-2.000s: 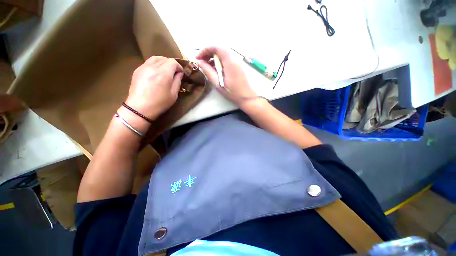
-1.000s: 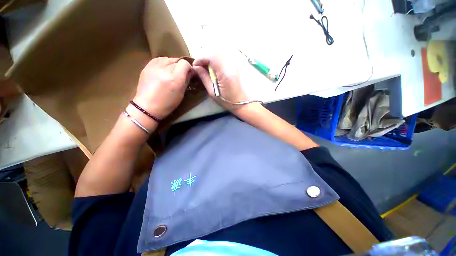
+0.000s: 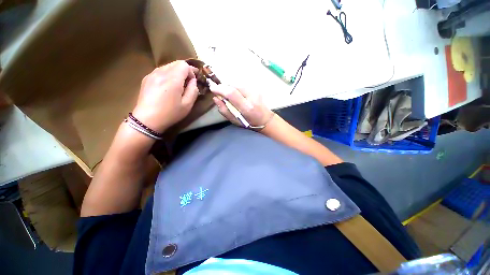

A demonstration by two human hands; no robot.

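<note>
A large brown bag [image 3: 80,70] lies over the white table at the left, its corner in front of me. My left hand [image 3: 167,94] pinches the small folded brown seam end [image 3: 202,78] at that corner. My right hand [image 3: 242,105] holds a slim cream pen-like tool [image 3: 235,111] like a pencil, its tip end pointing at the seam end. The exact contact at the tip is too small to tell. A green-handled tool [image 3: 276,70] with a dark cord loop lies on the table to the right of my hands.
The white table [image 3: 322,75] holds a black cable [image 3: 342,27] at the far side. A blue crate [image 3: 354,126] with grey-beige pieces stands below its right edge. A yellow object [image 3: 462,59] and a red-orange piece [image 3: 454,80] lie at the far right.
My right hand has moved down and away from the left fingertips, and the cream tool now angles toward the seam end. The folded seam end shows more openly. The view has shifted slightly.
</note>
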